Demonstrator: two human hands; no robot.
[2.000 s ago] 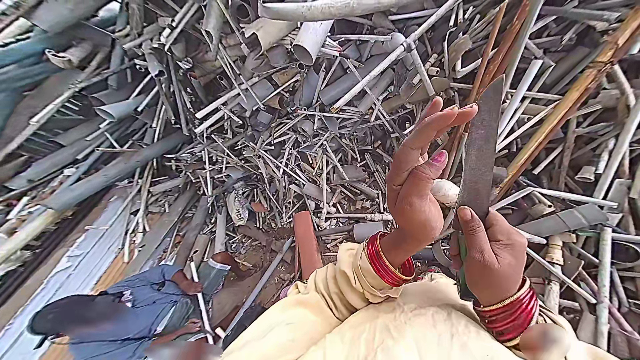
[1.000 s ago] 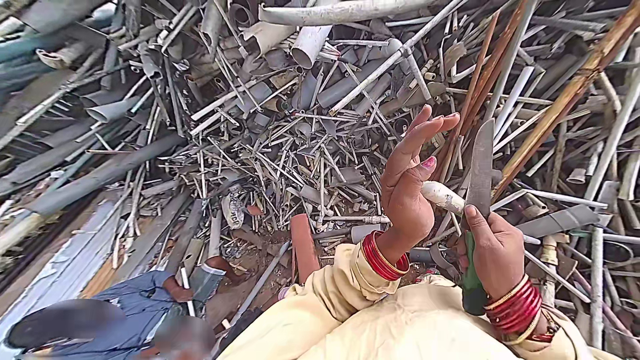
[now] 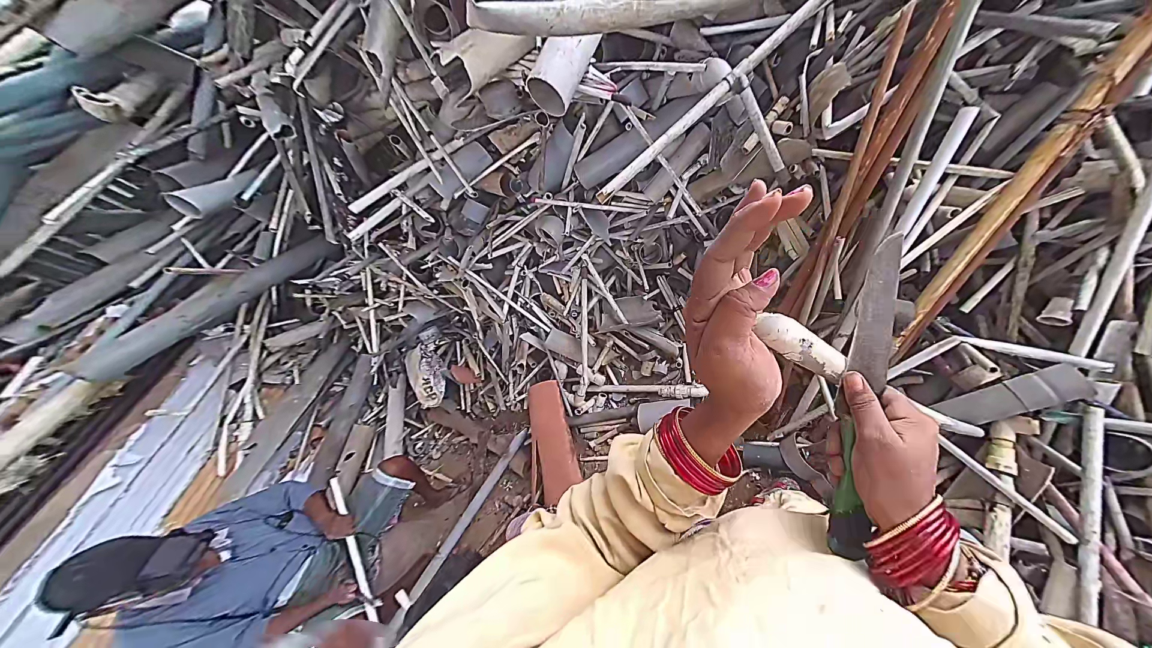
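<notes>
My right hand (image 3: 886,454) is closed around the green handle (image 3: 846,495) of a knife, whose broad grey blade (image 3: 875,306) points up. A short whitish rod or pipe piece (image 3: 799,345) spans from the heel of my left hand to my right thumb, close beside the blade. My left hand (image 3: 733,333) is raised with its fingers stretched up and slightly bent, touching or nearly touching that piece's end. How the piece is gripped is partly hidden. Red bangles circle both wrists.
Grey and white scrap pipes (image 3: 630,144) are heaped all around. A long wooden pole (image 3: 1017,180) slants at right. At lower left, a person (image 3: 261,531) in a blue shirt holds a white pipe (image 3: 353,540). A reddish-brown pipe (image 3: 553,441) lies near my left sleeve.
More of the whitish piece shows between my hands than two seconds ago. The green handle, mostly hidden then, is in clear view. My left hand stays raised beside the knife.
</notes>
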